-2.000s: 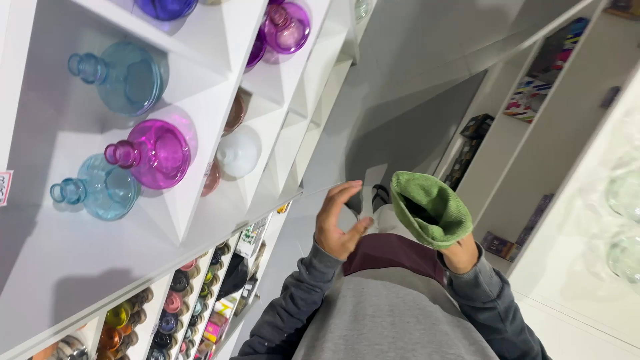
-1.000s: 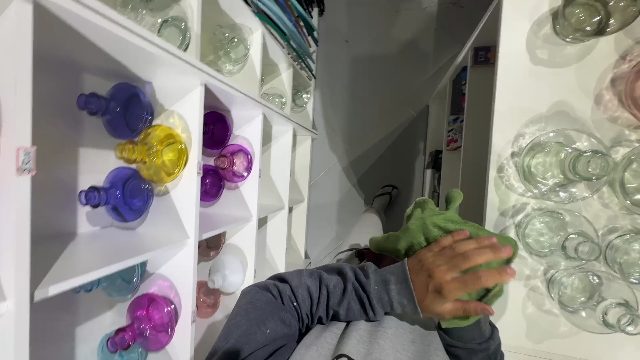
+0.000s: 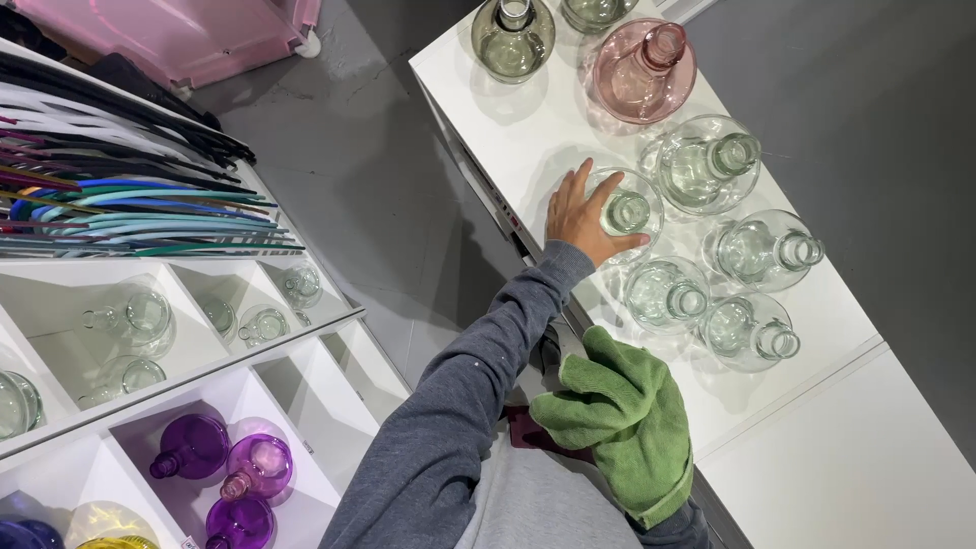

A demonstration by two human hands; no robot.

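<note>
My left hand point(image 3: 595, 213) reaches over the white display top, fingers and thumb spread around the upper body of a clear glass vase point(image 3: 627, 212); whether it grips the glass cannot be told. Lower down, a green cloth point(image 3: 648, 427), worn like a mitt, covers my right hand, so its fingers are hidden. Just above the cloth stands a greenish clear glass vase point(image 3: 665, 293). Further clear vases stand to the right, one of them a larger round one point(image 3: 698, 171). A pink glass vase point(image 3: 640, 84) and a smoky grey-green one point(image 3: 512, 46) are at the top.
White shelving point(image 3: 335, 313) on the left holds clear vases and purple glass vases point(image 3: 255, 465). Above it lies a bundle of thin coloured strips point(image 3: 152, 206). A pink translucent plastic container point(image 3: 191, 38) is at the top left. Grey floor point(image 3: 335, 152) shows between shelving and display.
My left hand has left the green cloth, which it pressed one second ago, and moved to the clear vase. The cloth still covers my right hand. The view has swung toward the display top.
</note>
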